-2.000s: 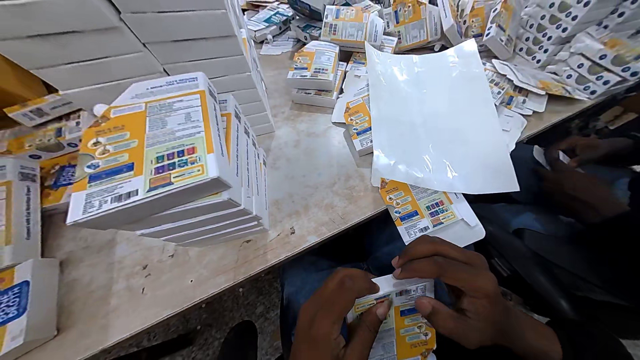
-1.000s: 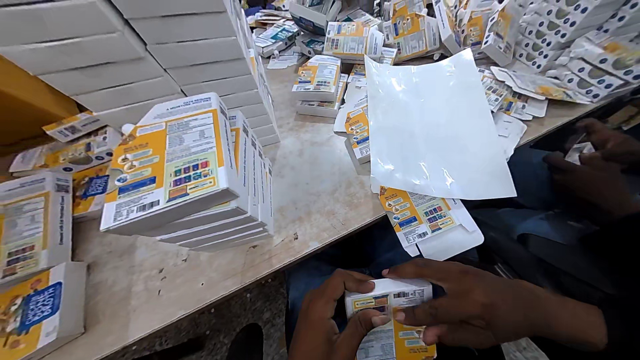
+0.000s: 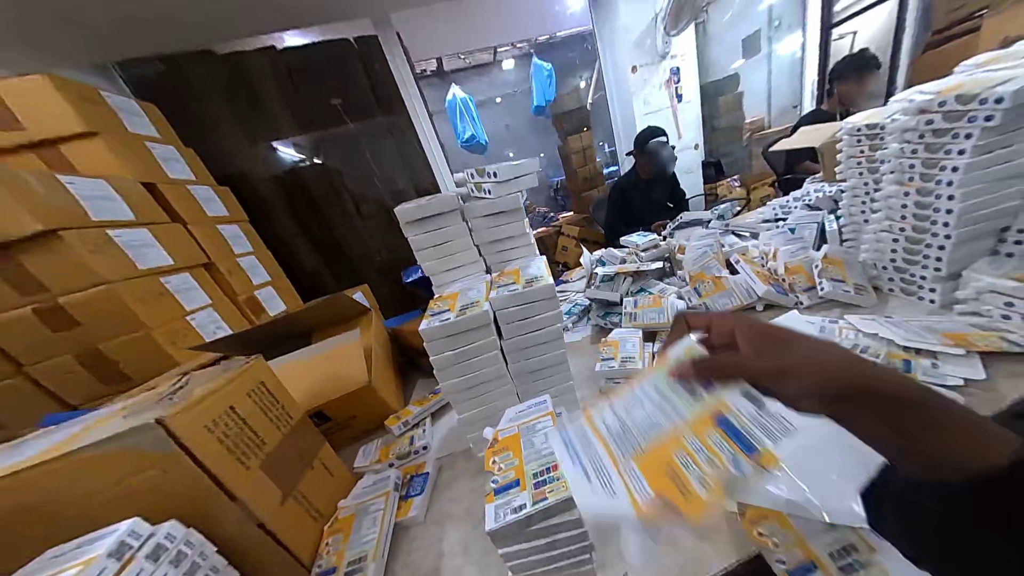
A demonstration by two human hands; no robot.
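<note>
My right hand [image 3: 724, 348] reaches in from the right, its fingers closed on the upper edge of a printed white and yellow carton [image 3: 672, 448]. The carton is tilted and blurred by motion. My left hand is not distinctly visible; a faint blur lies at the carton's lower edge. Left of the carton stands a low stack of boxes [image 3: 524, 480] with a yellow printed face on top. Under and right of the carton lies a glossy white sheet [image 3: 824, 456], with another printed carton [image 3: 808, 544] below it.
Tall columns of white boxes [image 3: 536, 336] rise behind the low stack. Brown cardboard boxes [image 3: 240, 456] fill the left. Loose cartons [image 3: 720, 272] are heaped across the table, beside a tall stack [image 3: 928, 192] at the right. Two people [image 3: 646, 184] sit further back.
The view has swung up to show the room. My right hand has risen from low near my lap and now holds a carton over the table. My left hand is no longer clearly seen.
</note>
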